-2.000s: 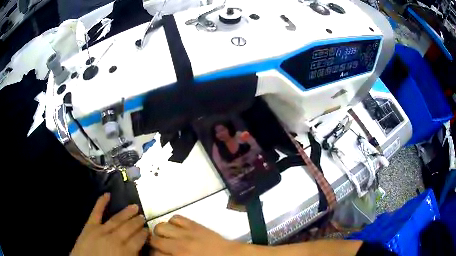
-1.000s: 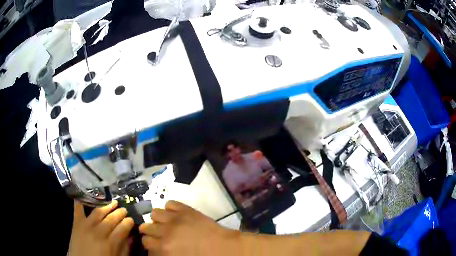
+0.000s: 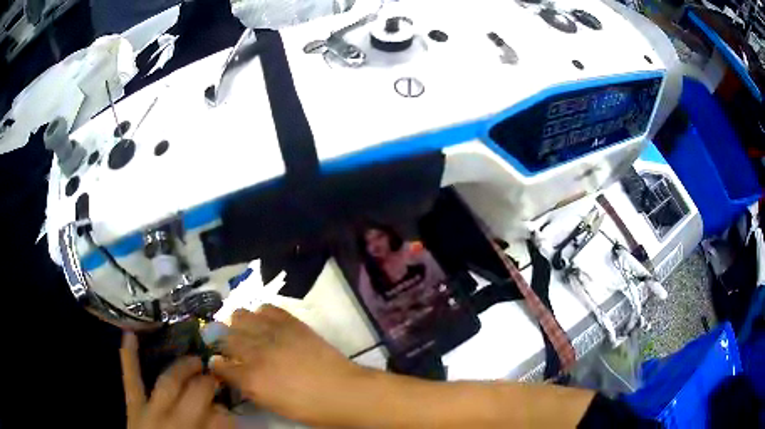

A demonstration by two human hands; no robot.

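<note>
The white sewing machine [image 3: 352, 109] with a blue stripe fills the upper middle. Black fabric [image 3: 67, 360] lies left of and under its needle end. My left hand [image 3: 172, 394] is at the bottom left on the black fabric, its index finger stretched up. My right hand [image 3: 268, 356] is just right of it, close to the presser foot area [image 3: 189, 310], fingers bent down. Its fingertips hide what lies under them, and the needle tip cannot be made out. The dark fabric between the hands is blurred, and a firm grip cannot be seen.
A lit smartphone [image 3: 407, 289] leans under the machine arm. A patterned brown strap [image 3: 537, 310] hangs right of it. White thread snippets [image 3: 608, 293] lie on the base. Blue bins [image 3: 713, 159] stand at the right. Pale cut fabric [image 3: 75, 84] lies behind the machine.
Both hands have moved up from the table's front edge to the needle area. My right hand now lies higher, beside the presser foot. The camera view has shifted slightly.
</note>
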